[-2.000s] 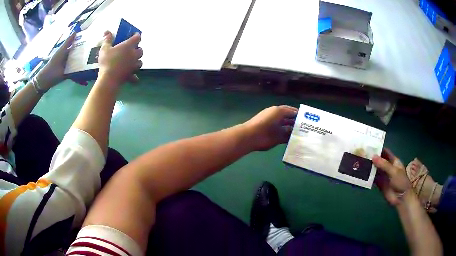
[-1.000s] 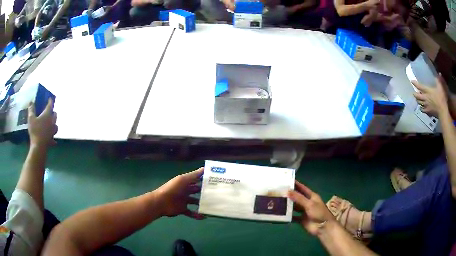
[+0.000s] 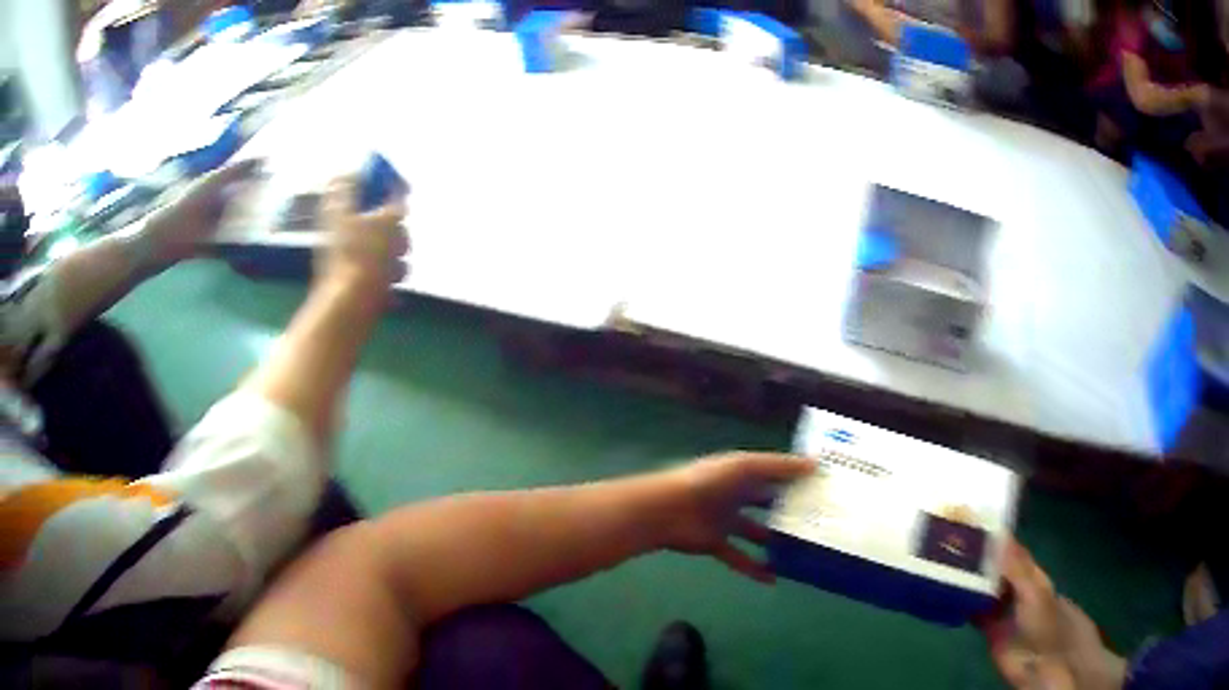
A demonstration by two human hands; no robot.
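A closed product box [image 3: 883, 506] is held over the floor in front of the table edge. Its white printed front faces up towards me, with a blue logo at upper left and a small dark picture at lower right. Its dark blue long side shows below. My left hand [image 3: 735, 506] holds its left end. My right hand [image 3: 1038, 613] holds its lower right corner. An open product box [image 3: 912, 321] stands on the table behind it, its grey-white flap up, a blue piece and something white inside. The picture is blurred.
A white-topped table [image 3: 607, 175] spans the view. At left a neighbour's hands [image 3: 361, 240] hold a similar box [image 3: 290, 209]. Blue-sided boxes stand along the far edge and at right [image 3: 1173, 371]. People sit beyond the table. My shoe [image 3: 674, 658] is on the green floor.
Since the last frame my view has swung left, so everything sits further right. The held box now tilts, showing its dark blue long side. Both hands keep their hold.
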